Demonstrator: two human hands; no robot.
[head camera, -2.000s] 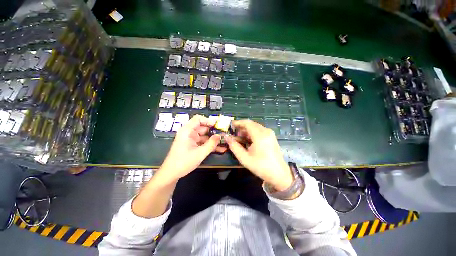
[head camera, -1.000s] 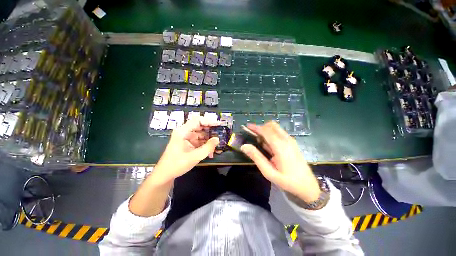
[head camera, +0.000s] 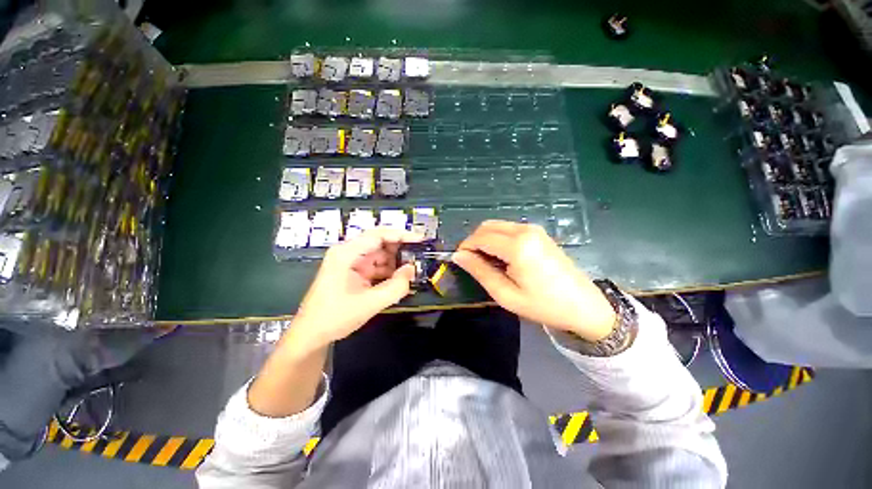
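My left hand (head camera: 359, 282) holds a black housing (head camera: 417, 265) between thumb and fingers, just in front of the clear tray. A yellow-edged piece (head camera: 439, 278) sticks out from the housing's right side, tilted. My right hand (head camera: 512, 270) pinches a thin silver stick, likely tweezers (head camera: 438, 255), whose tip reaches over the housing. My fingers hide part of the housing. The clear tray (head camera: 497, 179) has square silver-grey batteries (head camera: 359, 181) in rows on its left side.
Several black housings (head camera: 625, 146) lie right of the tray. Stacked trays (head camera: 91, 191) stand far left. A housing tray (head camera: 786, 153) and a neighbour's sleeve (head camera: 841, 248) are at right. One unit (head camera: 617, 26) lies beyond the metal strip (head camera: 650, 74).
The yellow-edged piece, earlier upright over the housing, now hangs at its right side. My right hand drew away, then came back with the silver stick at the housing. The view has shifted slightly.
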